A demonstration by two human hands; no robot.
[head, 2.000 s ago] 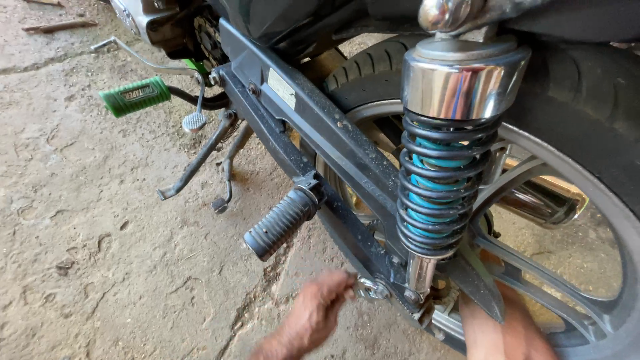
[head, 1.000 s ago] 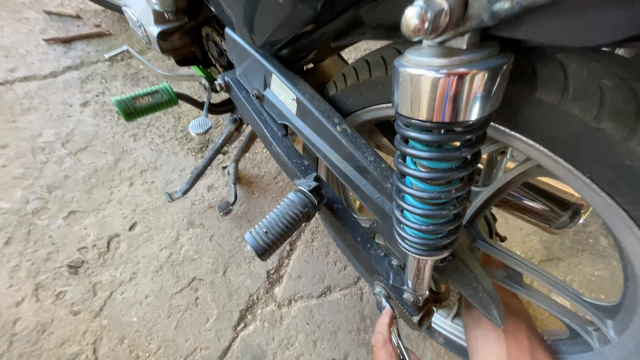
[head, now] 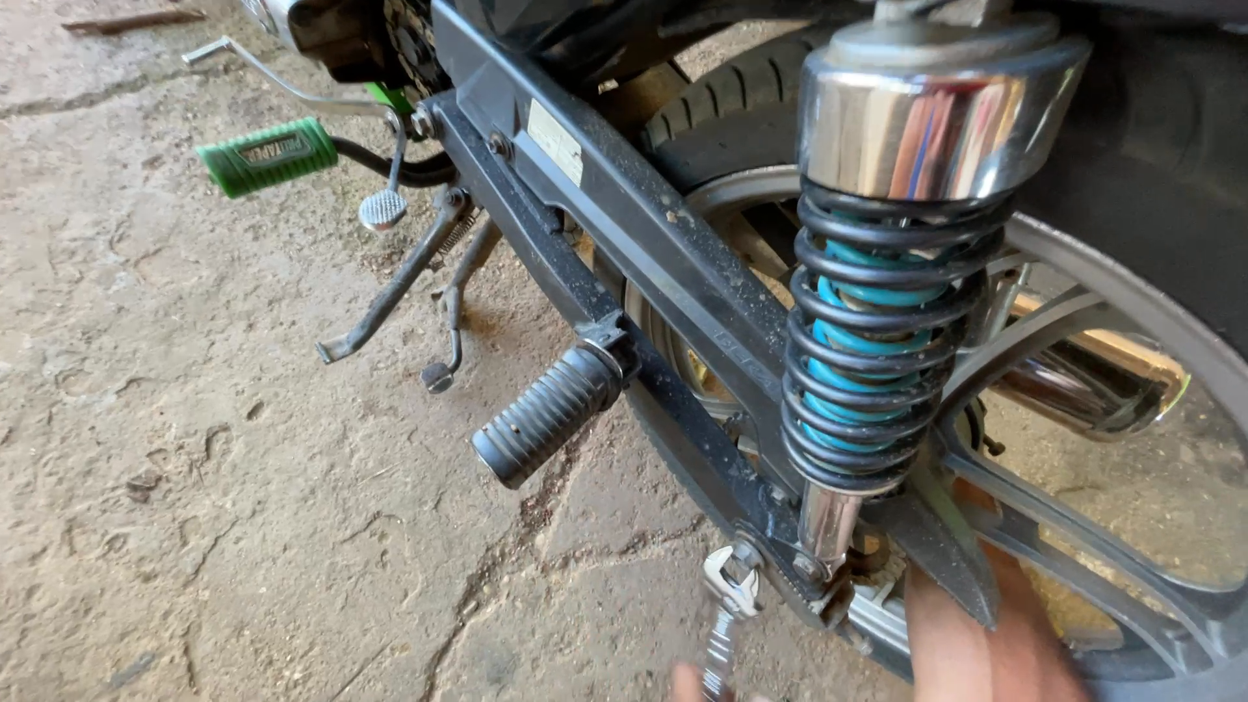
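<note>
A chrome adjustable wrench (head: 729, 595) has its jaws at a bolt head (head: 746, 553) near the rear end of the motorcycle's black swingarm (head: 682, 439). My left hand (head: 688, 682) shows only as blurred fingers at the bottom edge, on the wrench's handle. To the right, my right hand (head: 975, 629) reaches in beside the rear wheel (head: 1121, 292); the wrist area shows, while the fingers are hidden behind the pointed black guard and swingarm end. A shock absorber (head: 877, 341) with a black coil spring and a blue inner part stands above the bolt.
A black rubber footpeg (head: 546, 419) juts out left of the swingarm. Farther forward are a green footpeg (head: 268, 156), a pedal lever (head: 382, 209) and the lowered stand (head: 390, 288). A chrome exhaust (head: 1092, 380) lies beyond the wheel. The cracked concrete floor (head: 244, 507) stretches along the left.
My left hand has moved from beside the wrench head down to its handle at the bottom edge. The wrench now points downward from the bolt. My right arm stays beside the wheel.
</note>
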